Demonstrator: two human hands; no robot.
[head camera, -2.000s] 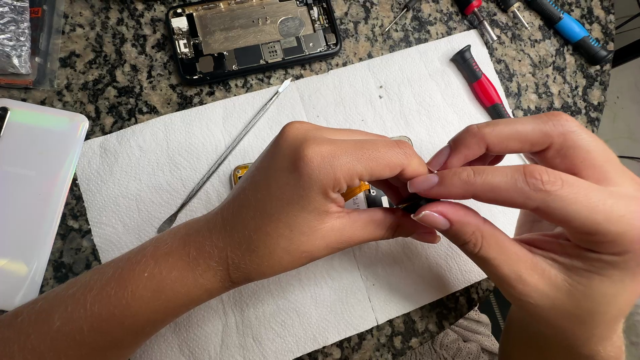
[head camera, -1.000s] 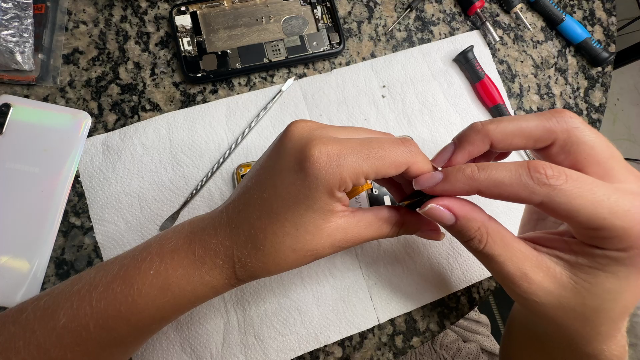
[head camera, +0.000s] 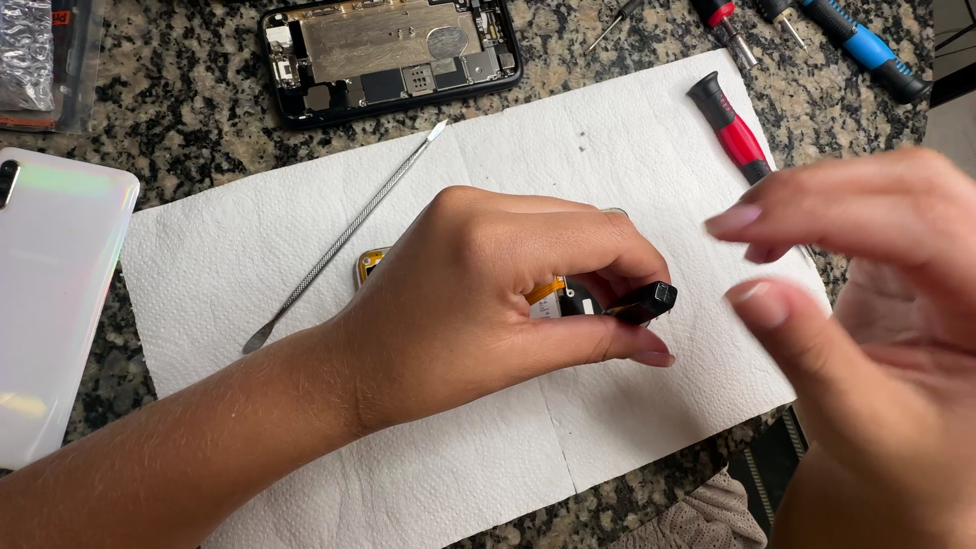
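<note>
Between its thumb and fingers my left hand (head camera: 488, 305) grips a small black part (head camera: 644, 303), whose blocky end sticks out past the fingertips. Beneath that hand lies a phone part with an orange flex cable (head camera: 546, 290); its gold-edged corner (head camera: 369, 263) shows at the left, and the rest is mostly covered. My right hand (head camera: 877, 305), blurred, is off to the right with thumb and fingers apart and nothing between them. White paper towel (head camera: 305, 427) lies under the work. On it, left of my left hand, rests a metal spudger (head camera: 347, 235).
An opened phone housing (head camera: 366, 46) lies behind the towel. A red and black screwdriver (head camera: 733, 130) rests at the towel's upper right, more screwdrivers (head camera: 869, 49) behind it. A white phone (head camera: 61, 297) lies at left, a plastic bag (head camera: 49, 61) behind. Granite (head camera: 191, 114) surrounds the towel.
My right hand has let go of the black part and drawn away to the right, its fingers parting. My left hand keeps its hold in nearly the same place.
</note>
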